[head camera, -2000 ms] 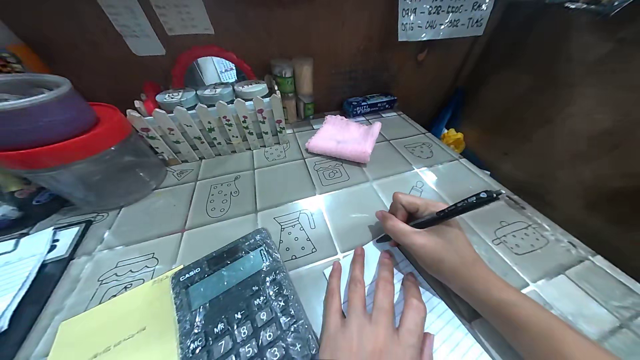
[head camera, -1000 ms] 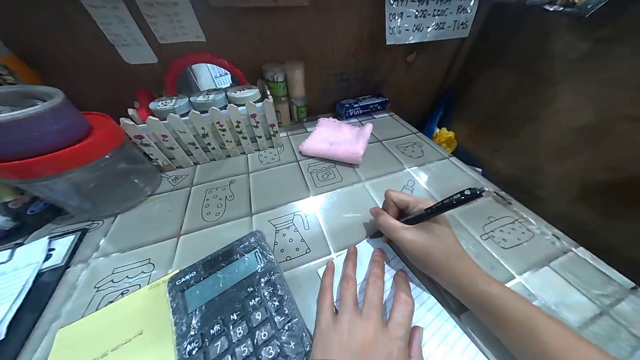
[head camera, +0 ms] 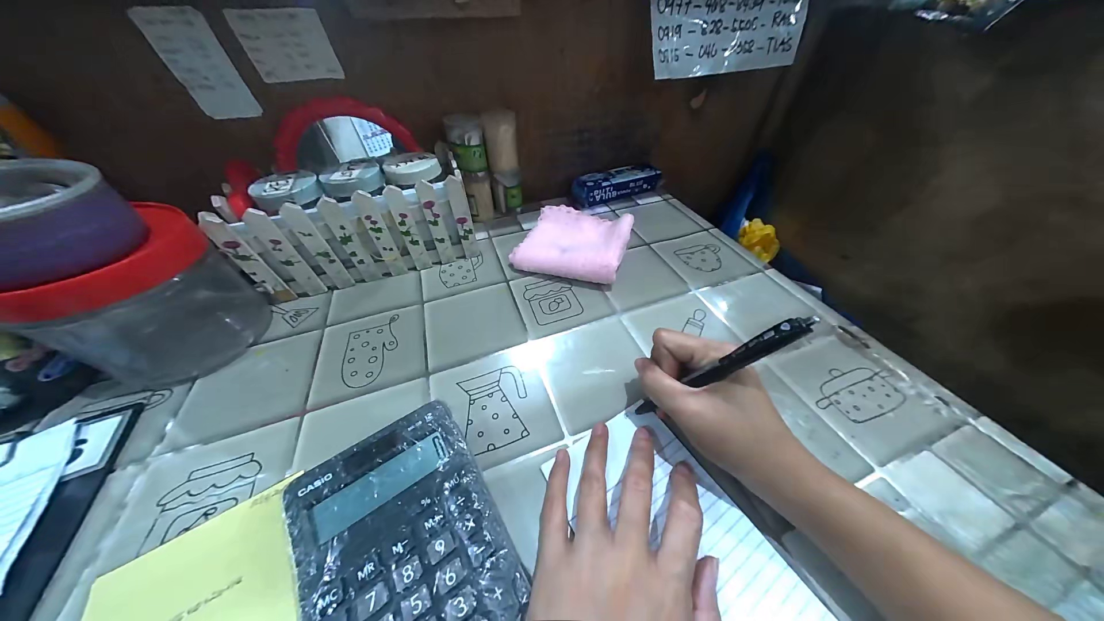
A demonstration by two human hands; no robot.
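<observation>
My right hand (head camera: pixel 711 401) grips a black pen (head camera: pixel 750 352), whose tip is at the upper part of a sheet of lined paper (head camera: pixel 750 561). Spread flat on the same paper, my left hand (head camera: pixel 617 543) holds nothing, its fingers apart. Just left of it lies a Casio calculator (head camera: pixel 405 526) wrapped in clear plastic, partly over a yellow paper (head camera: pixel 207 561) that bears writing. A dark edge shows under the lined paper along its right side.
A folded pink cloth (head camera: pixel 572 246), a small blue box (head camera: pixel 617 185) and a white picket-fence holder (head camera: pixel 345 237) with jars stand at the back of the tiled table. At left are a red-lidded clear container (head camera: pixel 172 319) with tape rolls on it and a black clipboard (head camera: pixel 73 509).
</observation>
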